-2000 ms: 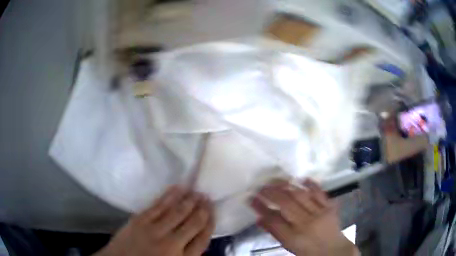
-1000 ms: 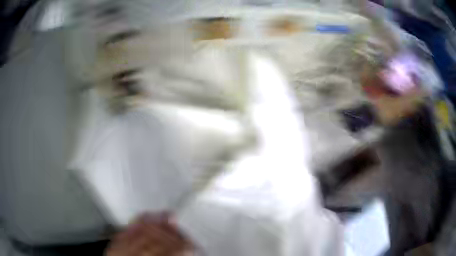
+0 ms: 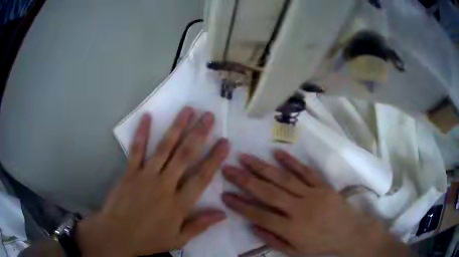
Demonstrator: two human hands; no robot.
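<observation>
The white garment cloth [image 3: 166,108] lies flat under the machine head, with a stitched line near its left edge and a faint seam running down from the presser foot [image 3: 227,89]. My left hand [image 3: 166,175] lies flat on the cloth with its fingers spread, left of the seam. My right hand [image 3: 297,201] lies flat on the cloth right of the seam, fingers slightly apart. Neither hand grips the cloth. The thread tension assembly [image 3: 287,120] with its cream knob is above my right hand. The needle tip cannot be made out.
The cream machine head [image 3: 302,50] spans the top, with a larger cream knob [image 3: 369,68] at the upper right. Bunched white cloth lies at the right. The grey table [image 3: 75,100] is at the left, with a thin black cord at the cloth's upper edge. A dark unit [image 3: 429,221] is at the lower right.
The view has moved closer to the machine head. The cloth now lies flatter under the foot. My left hand has moved up onto the cloth, and my right hand is back in view beside it.
</observation>
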